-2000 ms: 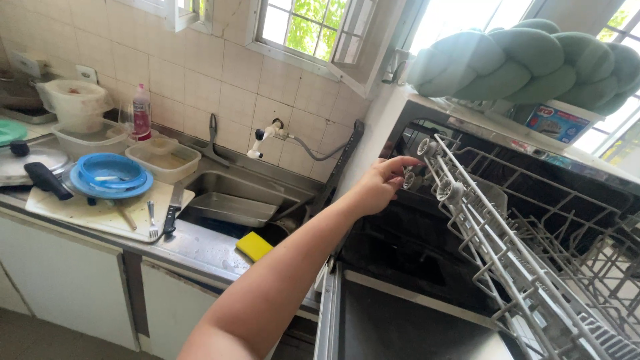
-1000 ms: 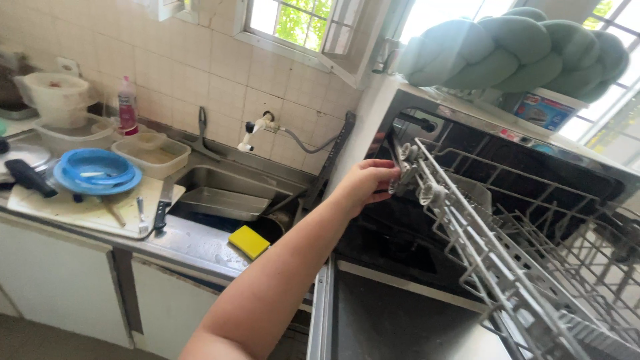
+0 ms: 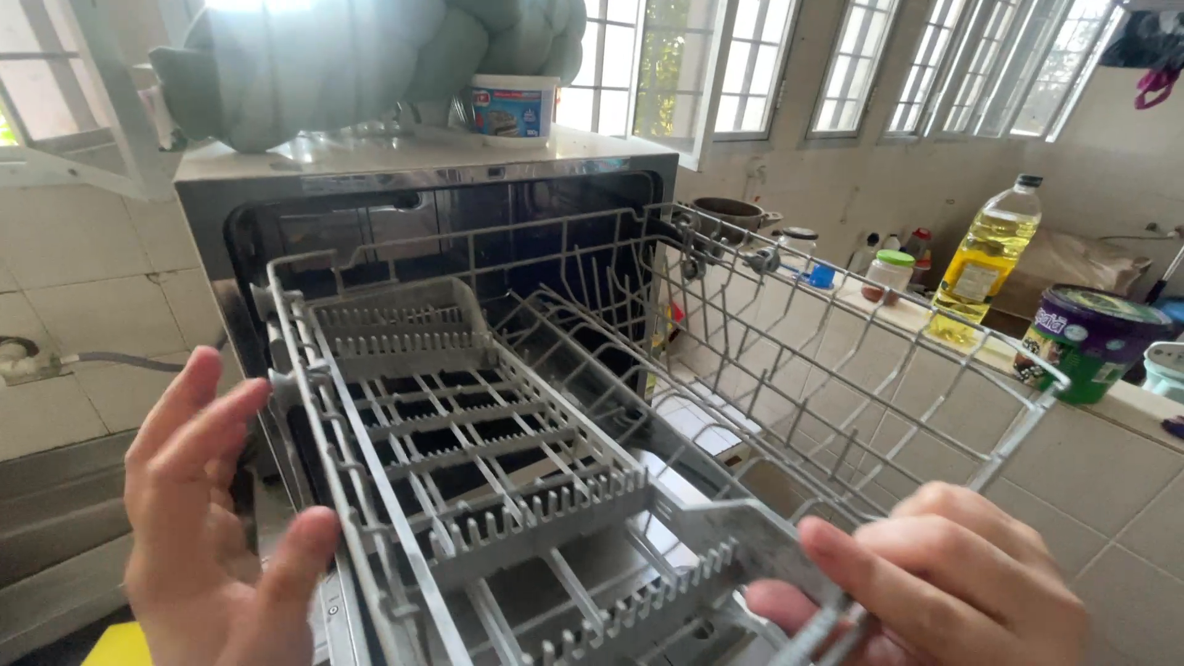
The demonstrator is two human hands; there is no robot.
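A grey wire dishwasher rack (image 3: 398, 453) juts out at a tilt from the open dishwasher (image 3: 199, 240). Small wheels (image 3: 763, 259) show on its right side. Inside the rack lies a grey plastic cutlery tray (image 3: 546, 504) with rows of teeth. My left hand (image 3: 208, 518) is beside the rack's left rail, fingers apart and holding nothing. At the lower right, my right hand (image 3: 934, 583) grips the rack's front corner, thumb and fingers around the wire and the tray's end.
On top of the dishwasher sit a green braided cushion (image 3: 370, 65) and a plastic tub (image 3: 513, 109). Along the tiled ledge at right stand a pot (image 3: 726, 215), a jar (image 3: 888, 276), an oil bottle (image 3: 985, 264) and a purple-green bucket (image 3: 1091, 342). A yellow sponge (image 3: 120, 646) lies lower left.
The view has swung right, onto the rack. The one hand seen earlier was at wheels on the rack's left side; now both hands are in view, one gripping the front corner.
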